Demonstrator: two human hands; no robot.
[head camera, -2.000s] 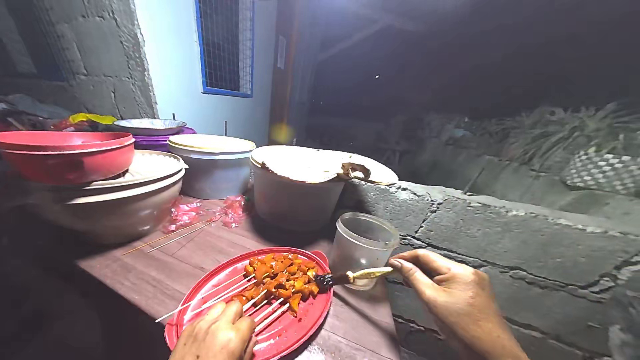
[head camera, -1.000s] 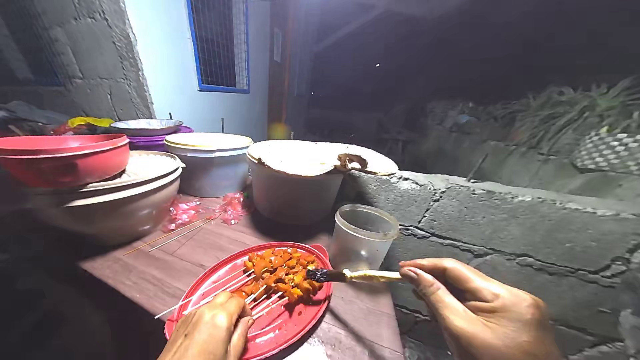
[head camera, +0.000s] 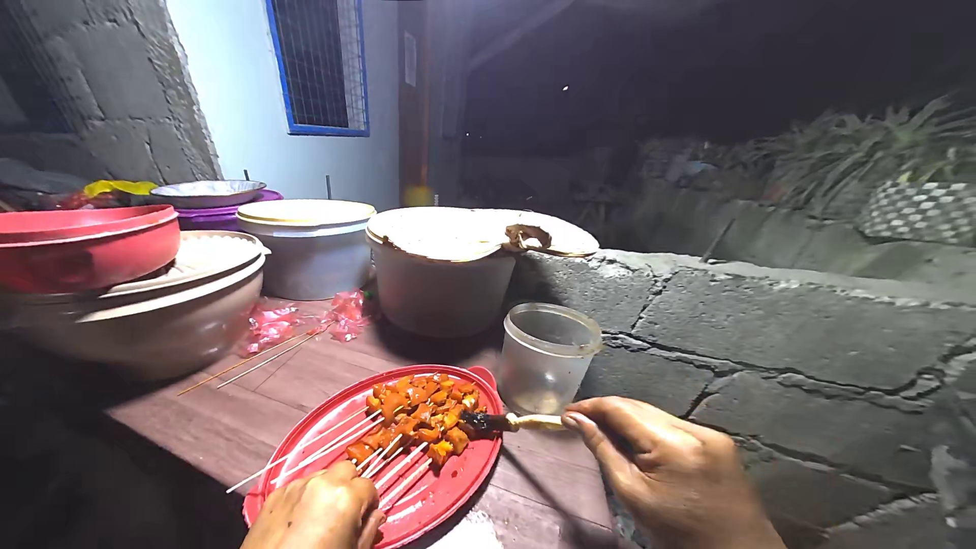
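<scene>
Several skewers of orange-brown meat pieces (head camera: 419, 412) lie on a red plastic plate (head camera: 457, 499), their sticks pointing to the lower left. My left hand (head camera: 320, 507) rests at the plate's near left edge over the stick ends; its fingertips are partly hidden, so its hold cannot be made out. Between the thumb and fingers of my right hand (head camera: 663, 457) is the pale handle of a basting brush (head camera: 534, 422). The brush's dark, wet bristles touch the meat at the right side. Behind the brush stands an uncovered clear plastic tub (head camera: 545, 362).
Lidded buckets (head camera: 446, 293) (head camera: 305, 255) stand at the table's back. A red basin (head camera: 84, 248) sits on a large covered bowl (head camera: 183, 328) at left. Loose sticks (head camera: 267, 362) and pink plastic bags (head camera: 347, 313) lie before them. A concrete block wall (head camera: 793, 328) borders the right side.
The right hand holds the brush in all frames, with its bristles at the right side of the meat. The left hand stays by the stick ends.
</scene>
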